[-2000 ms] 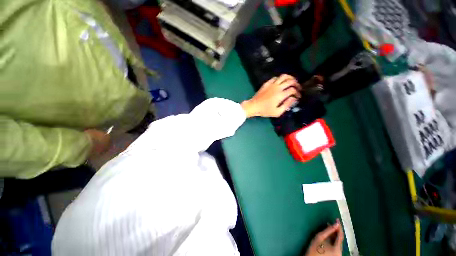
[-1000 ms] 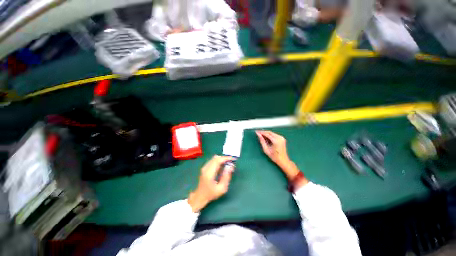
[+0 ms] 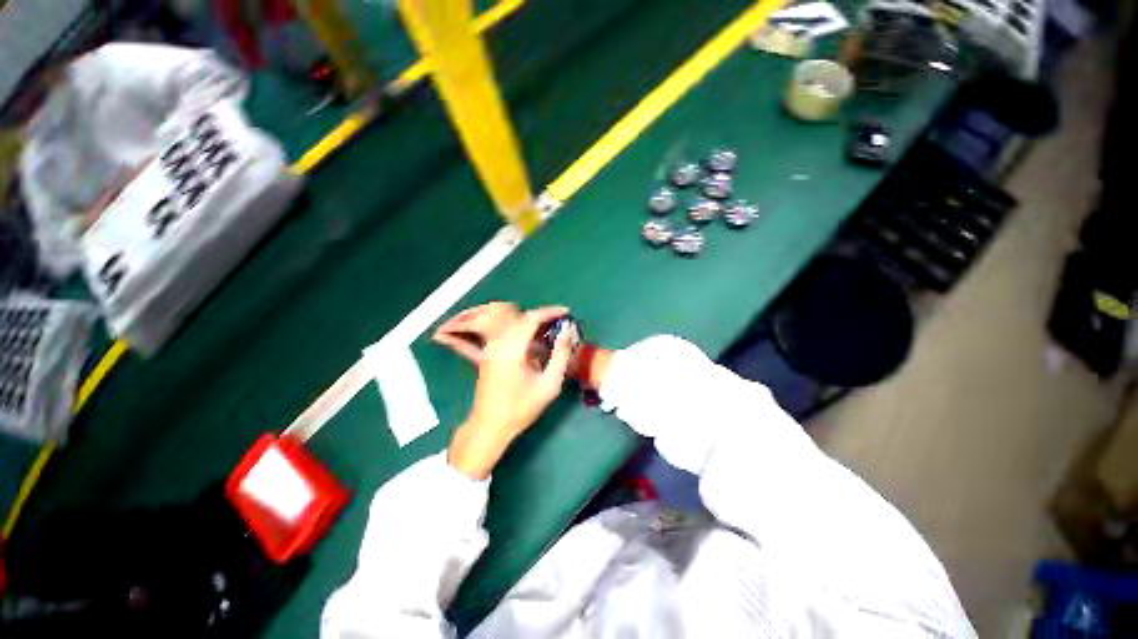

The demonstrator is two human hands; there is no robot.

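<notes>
My left hand [image 3: 505, 393] holds a small dark and silver round module [image 3: 558, 340] between its fingers, above the green bench. My right hand [image 3: 477, 327] reaches in from the right, with a red band at its wrist. It is partly hidden behind my left hand. Its fingertips point left towards the label sheet, and whether they pinch anything is too blurred to tell. The white label sheet [image 3: 406, 397] lies flat on the bench, left of my hands, its upper end at the long white edge strip [image 3: 443, 297].
The red tray [image 3: 287, 497] is at lower left, near the dark test fixture [image 3: 137, 568]. Several round modules [image 3: 703, 209] stand loosely at upper right. A pale yellow roll [image 3: 819, 90] lies beyond. A yellow post [image 3: 474, 112] rises behind the strip. White parts trays [image 3: 187, 225] stand across the bench.
The view has turned right, from the fixture side to the loose modules. My left hand, holding the module, has moved away from the label sheet to beside my right hand, overlapping it.
</notes>
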